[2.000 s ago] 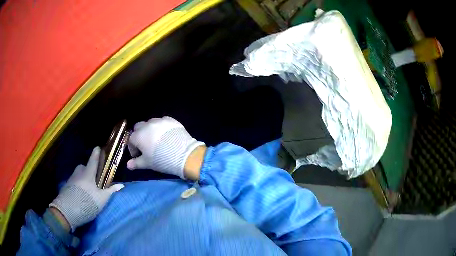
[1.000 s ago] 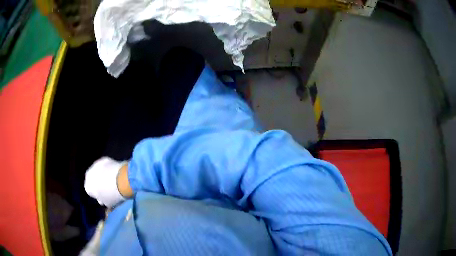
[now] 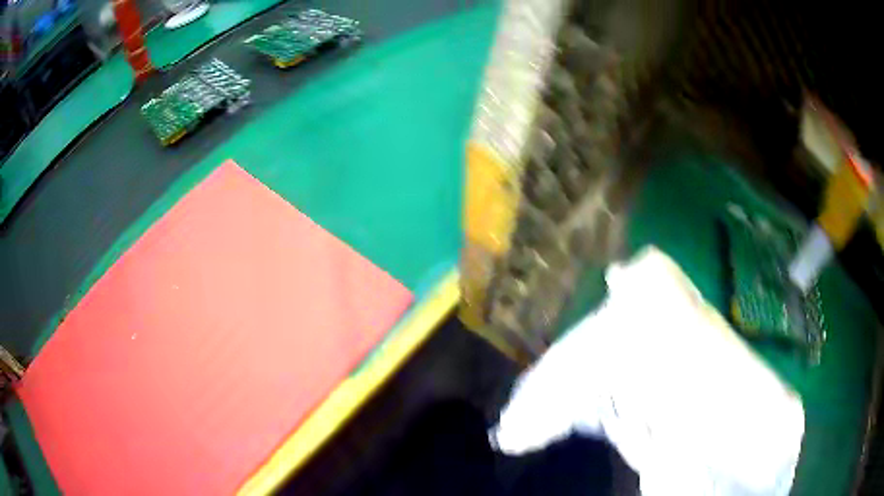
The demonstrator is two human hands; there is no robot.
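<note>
No hand is in view now. A white padded cloth (image 3: 678, 387) lies over the booth's opening edge at the lower right, its left end hanging down. Behind it a green circuit board (image 3: 771, 286) lies on the booth's green floor. A nozzle (image 3: 841, 218) with a yellow-orange grip and a flat white tip is at the right, its tip over or against the board; I cannot tell if they touch. A flat red mat (image 3: 213, 339) lies on the green bench (image 3: 388, 126) at the left.
A dark conveyor (image 3: 87, 194) behind the bench carries two green circuit boards, one at the left (image 3: 197, 100) and one further right (image 3: 305, 39). The booth's side wall (image 3: 489, 184), with brown ridged foam, stands between bench and booth. A yellow edge (image 3: 359, 387) borders the bench.
The view has swung from the body and the floor up to the bench and booth. My gloved hands and blue sleeves have left the picture, as has the flat dark item held earlier.
</note>
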